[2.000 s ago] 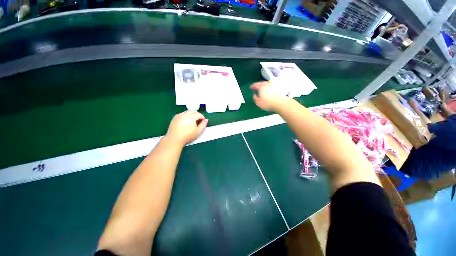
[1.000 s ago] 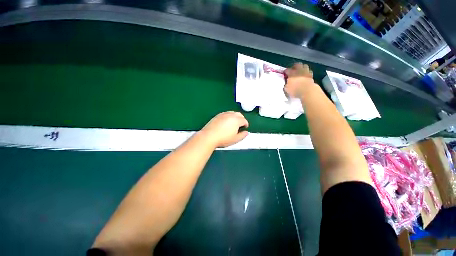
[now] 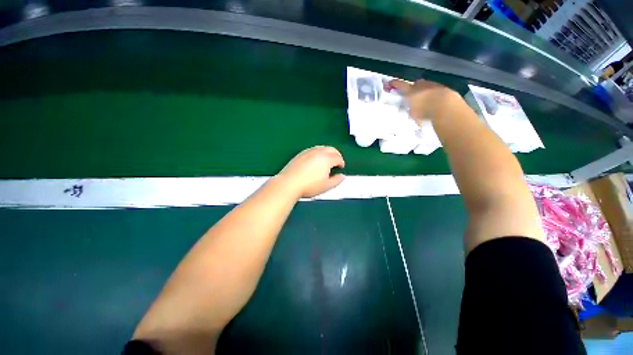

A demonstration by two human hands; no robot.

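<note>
A white blister tray (image 3: 375,116) lies on the green conveyor belt (image 3: 173,111), with a grey part (image 3: 368,88) in its left cavity. My right hand (image 3: 425,99) is over this tray, its fingertips at a pink part (image 3: 394,84) near the tray's top; the hand is blurred and whether it grips the part cannot be told. A second white tray (image 3: 512,125) lies further right, partly behind my right forearm. My left hand (image 3: 318,171) rests at the white rail with fingers curled and a gap at the thumb; nothing shows in it.
A white rail (image 3: 139,192) runs between the belt and the green bench top (image 3: 333,277). A pile of bagged pink parts (image 3: 572,236) lies at the right end of the bench, beside a brown carton (image 3: 614,208). A metal post (image 3: 604,163) stands at the far right.
My view has swung right since two seconds ago. My right hand has moved from the right tray to the left tray. Over the last second both trays sit slightly further right in view. My left hand stays at the rail.
</note>
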